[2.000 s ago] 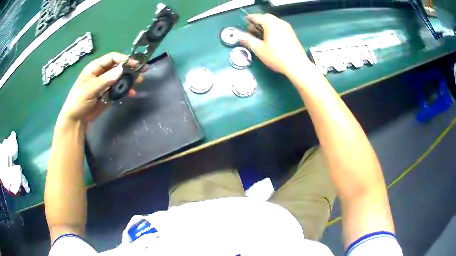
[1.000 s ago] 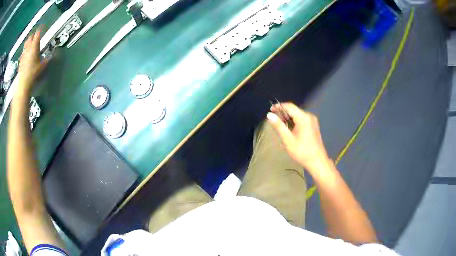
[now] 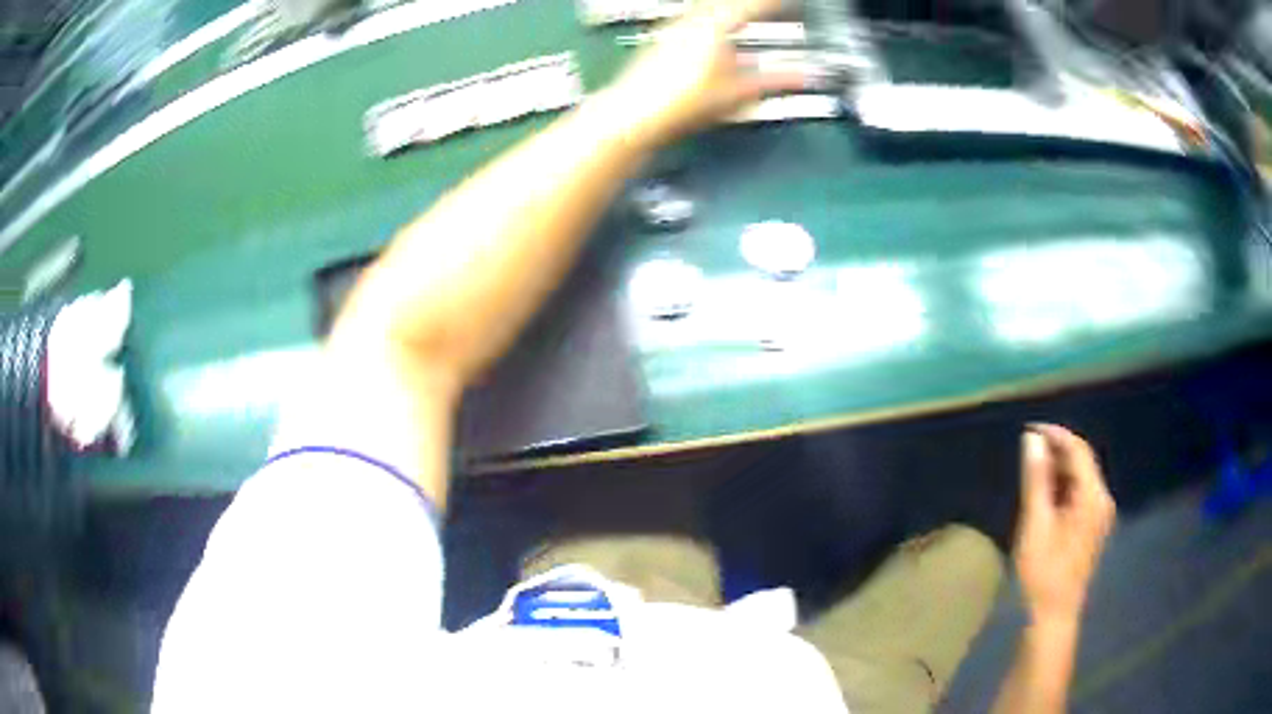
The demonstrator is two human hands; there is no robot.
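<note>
The picture is blurred. My left hand reaches over the back of the bench beside pale bars, fingers spread; whether it holds anything is unclear. My right hand is off the bench's front edge, fingers curled, with no tool distinct in it. Pale round discs lie on the green mat: one by the tray, one farther right, and a darker one behind. The black tray is partly hidden by my left arm. A pale scalloped plate lies at the back left.
A white crumpled heap lies at the left end. Long pale bars and blurred grey machine parts are at the back right. Bright glare lies on the right of the mat. A blue object is below the bench at right.
The view has swung back left. My left hand has moved from the far left to the back middle. The scalloped plate seen right of the discs before is no longer distinct there.
</note>
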